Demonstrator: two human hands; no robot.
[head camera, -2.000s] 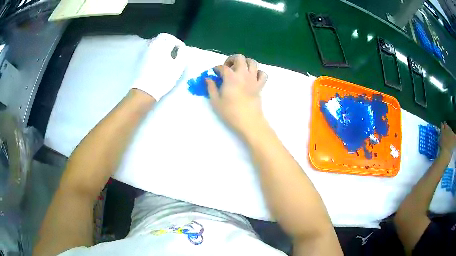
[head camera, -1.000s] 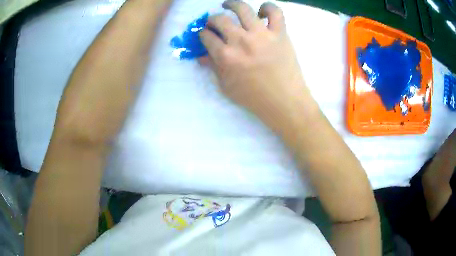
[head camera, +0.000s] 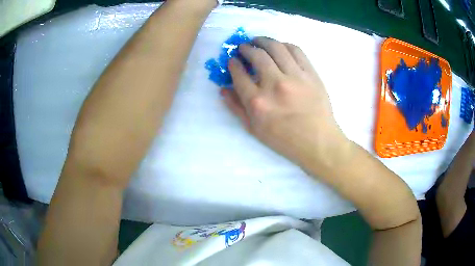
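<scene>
A small pile of bright blue parts (head camera: 221, 65) lies on the white foam sheet (head camera: 208, 166). My bare right hand (head camera: 281, 88) rests on the right side of the pile, palm down, with bent fingers over the blue parts. Its fingertips are partly hidden, and I cannot tell whether they pinch a part. My left forearm reaches up past the top edge of the picture; the left hand is cut off, with only a sliver of white at the wrist.
An orange tray (head camera: 384, 104) with a heap of blue parts stands at the right. Dark phone frames (head camera: 429, 23) lie on the green belt (head camera: 333, 8) at the top right. Another person's arm (head camera: 458, 182) and a blue grid sheet (head camera: 466, 105) are at the right edge.
The view has tilted down, so my gloved left hand has left the picture. My right hand stays at the blue pile, its fingers now lower over it.
</scene>
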